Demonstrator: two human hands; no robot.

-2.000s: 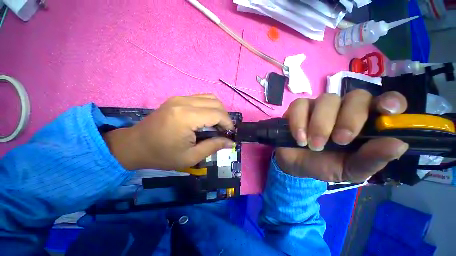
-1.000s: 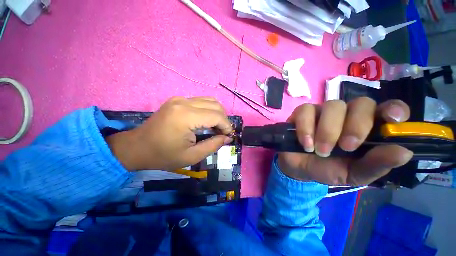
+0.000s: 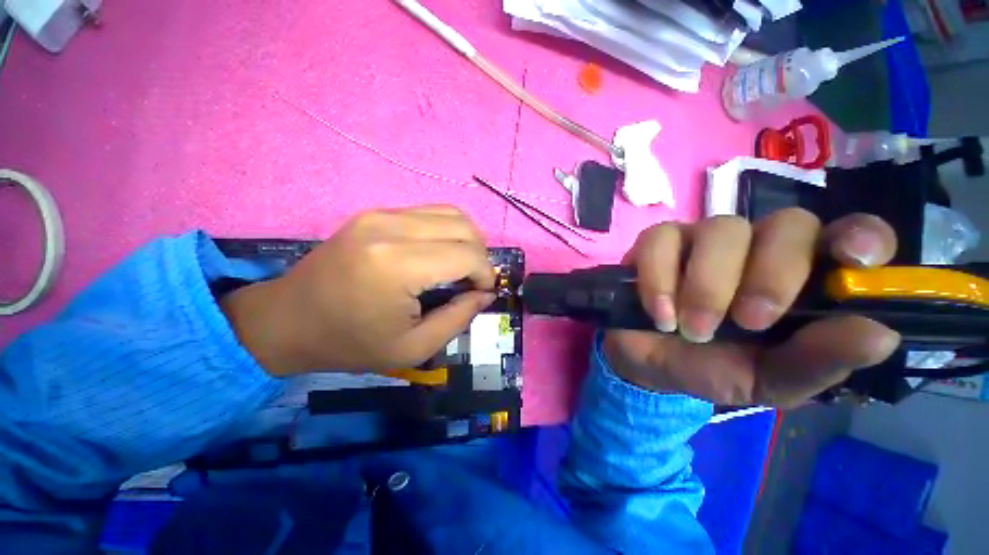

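Note:
The opened tablet (image 3: 369,403) lies on the pink mat in front of me, with silver panels, black strips and a yellow-orange flex cable (image 3: 418,376) showing. My left hand (image 3: 374,287) rests over its upper part, thumb and fingertips pinched together near the upper right corner; whether they hold something tiny cannot be seen. My right hand (image 3: 748,298) is wrapped around the thick black electric screwdriver (image 3: 591,296) with a yellow lever. The screwdriver lies nearly level, its nose just right of the tablet's edge and my left fingertips.
Dark tweezers (image 3: 531,208), a small black block (image 3: 595,196) and a pale tube (image 3: 521,92) with white tissue lie beyond the tablet. A bottle (image 3: 772,84) and red suction cup (image 3: 795,142) stand upper right. A tape roll (image 3: 49,241) is at left.
The screwdriver's nose has drawn back a little to the right from my left fingertips since the earliest frame. My left fingertips have shifted slightly left, showing gold bits at the tablet's corner.

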